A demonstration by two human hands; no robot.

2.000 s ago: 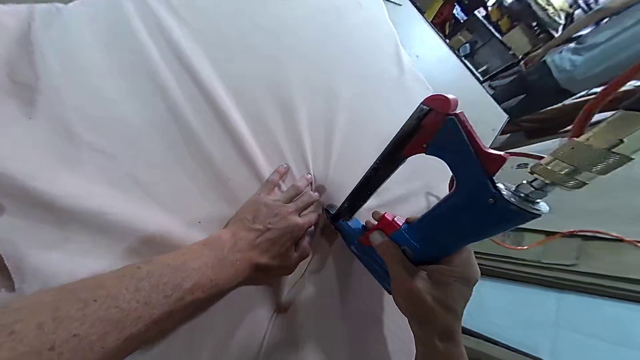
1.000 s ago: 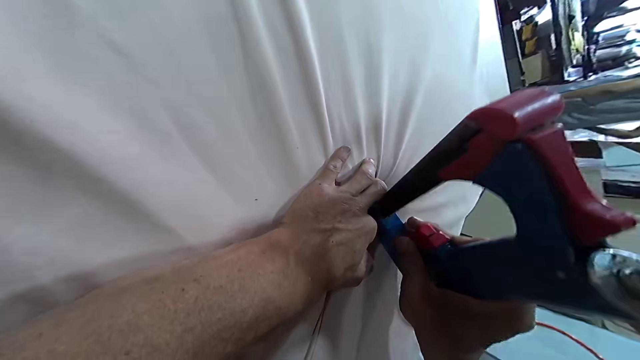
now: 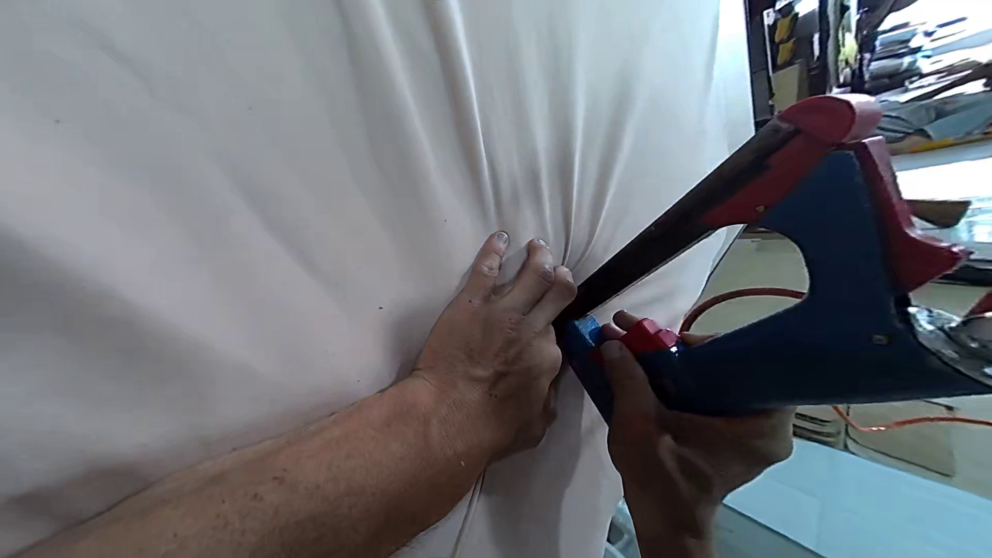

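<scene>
A pale fabric cover (image 3: pixel 256 194) fills most of the view, with folds fanning up from my left hand (image 3: pixel 496 349). That hand presses on the cloth, its fingers bent and gathering it; whether cloth is pinched under the fingers is partly hidden. My right hand (image 3: pixel 682 442) is wrapped around a blue and red pneumatic stapler (image 3: pixel 821 310), thumb near its red trigger. The stapler's dark nose touches or nearly touches the cloth right beside my left knuckles. The exact contact point is hidden by the left hand. Below the left hand a seam or cord runs down the fabric.
An orange-red air hose (image 3: pixel 907 424) runs behind the stapler at the right. A pale blue panel or tabletop (image 3: pixel 860 496) lies at the lower right. Shelves with stacked materials (image 3: pixel 922 70) stand at the upper right.
The view has moved closer to the hands since two seconds ago. The left hand stays on the gathered cloth, and the stapler's nose remains beside it.
</scene>
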